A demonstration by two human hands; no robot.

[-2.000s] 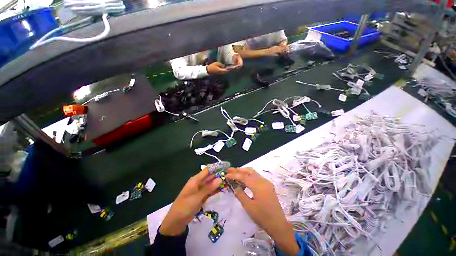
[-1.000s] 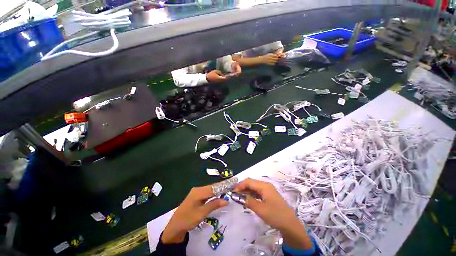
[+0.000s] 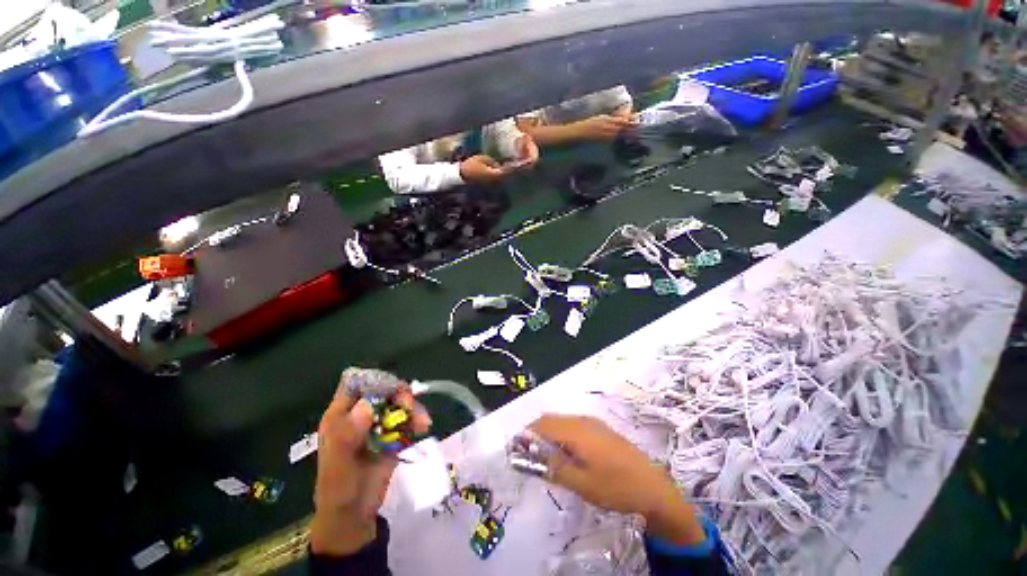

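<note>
My left hand (image 3: 355, 456) holds a green circuit board (image 3: 391, 425) with yellow parts, and a grey bundle shows at its fingertips. A white rectangular piece (image 3: 425, 475) hangs below the board, and a blurred white cable arcs from it to the right. My right hand (image 3: 591, 461) is apart from the left, over the white sheet (image 3: 434, 546), with a small silvery piece (image 3: 529, 452) at its fingertips. A small pile of circuit boards (image 3: 487, 533) lies on the sheet between my hands.
A huge pile of white cables (image 3: 788, 416) lies at right. Joined cables and boards (image 3: 538, 320) lie on the dark green belt (image 3: 428, 338). A grey shelf (image 3: 428, 84) crosses above. Opposite are a person's hands (image 3: 496, 167), black parts, a red box (image 3: 282, 304) and a blue bin (image 3: 755, 96).
My hands were together around the pieces and are now apart. My left hand has moved left and up with the board, and my right hand has moved slightly right. The cable and white piece now show.
</note>
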